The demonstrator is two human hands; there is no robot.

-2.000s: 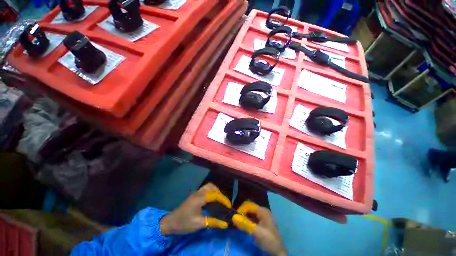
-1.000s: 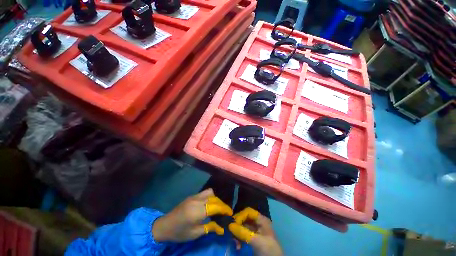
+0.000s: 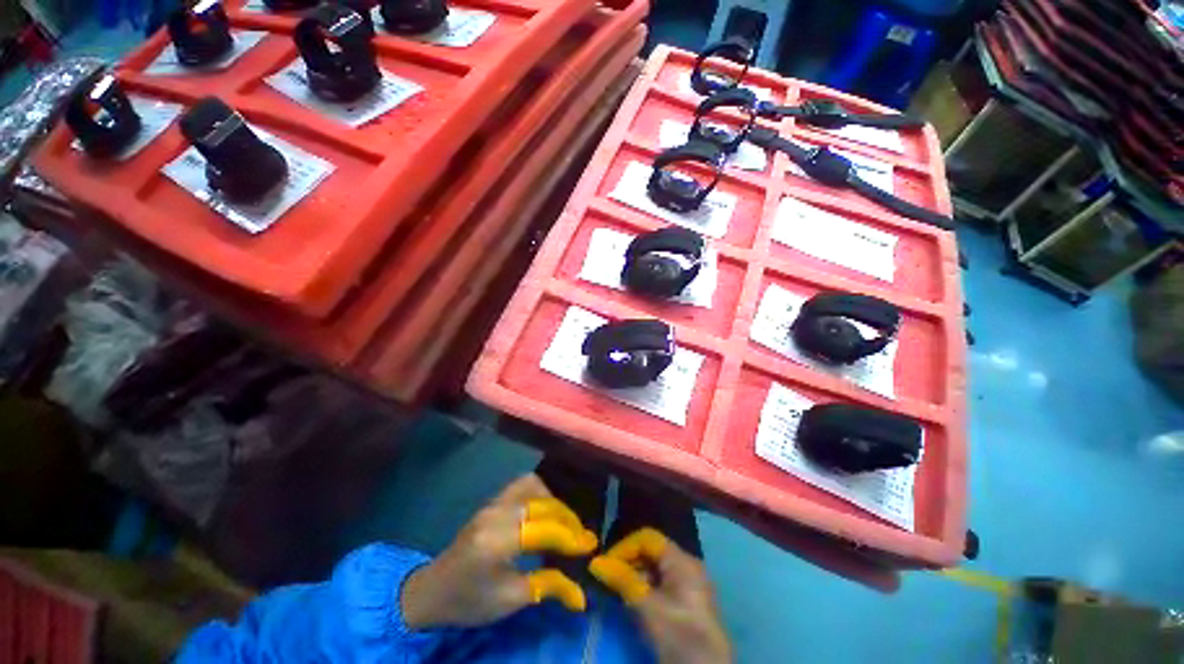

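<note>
My left hand and my right hand are low in front of my body, with yellow finger cots on several fingertips. They pinch a small black watch between them; the fingers hide most of it, and its strap ends cannot be made out. To the right, the red working tray holds black watches on white paper slips. Most are closed into rings, such as the one at the near right. Two lie open at the far right. One right-column cell holds only a paper slip.
A higher stack of red trays with closed watches stands at the left. Wrinkled clear plastic hangs below it. Racks of trays stand at the far right. A cardboard box is on the blue floor at the lower right.
The black thing between my hands shows less than before, and my fingertips have shifted slightly around it. The view has shifted a little. The watches in the trays have not moved.
</note>
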